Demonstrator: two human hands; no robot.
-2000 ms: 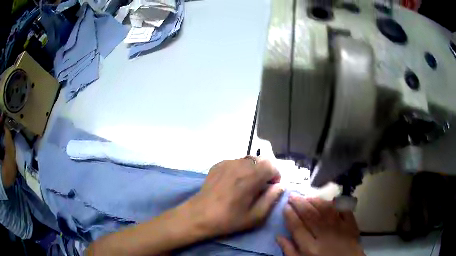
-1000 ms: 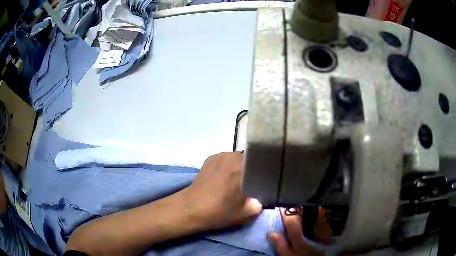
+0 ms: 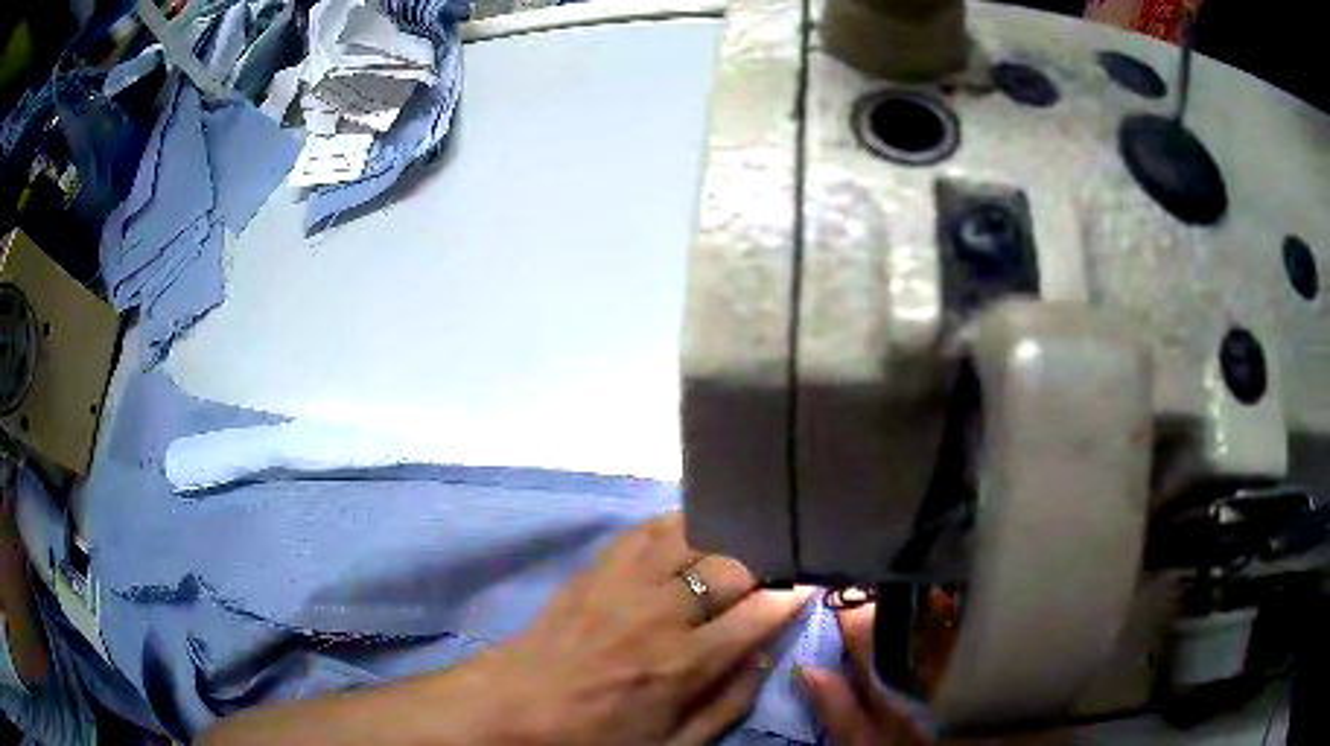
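A large light blue cloth panel point(image 3: 394, 554) lies across the near side of the table, with a pale strip point(image 3: 248, 455) along its far edge. My left hand point(image 3: 627, 627), with a ring, lies flat on the cloth, its fingertips beside the lit needle area. My right hand point(image 3: 853, 707) is at the bottom, right of a narrow blue cloth part, mostly hidden behind the machine head point(image 3: 875, 321). Its grip on the cloth cannot be made out. The needle is hidden behind the head.
Blue cut pieces point(image 3: 175, 219) and white crumpled scraps point(image 3: 358, 73) lie at the far left of the white table point(image 3: 481, 277). A cream machine point(image 3: 59, 350) stands at the left edge, with part of a person's arm point(image 3: 18, 583) below it. A pink item point(image 3: 1145, 15) is behind.
The view has shifted, so the machine head covers more of the needle area and right hand. My left hand has turned and lies flatter, lower on the cloth, with its ring now showing.
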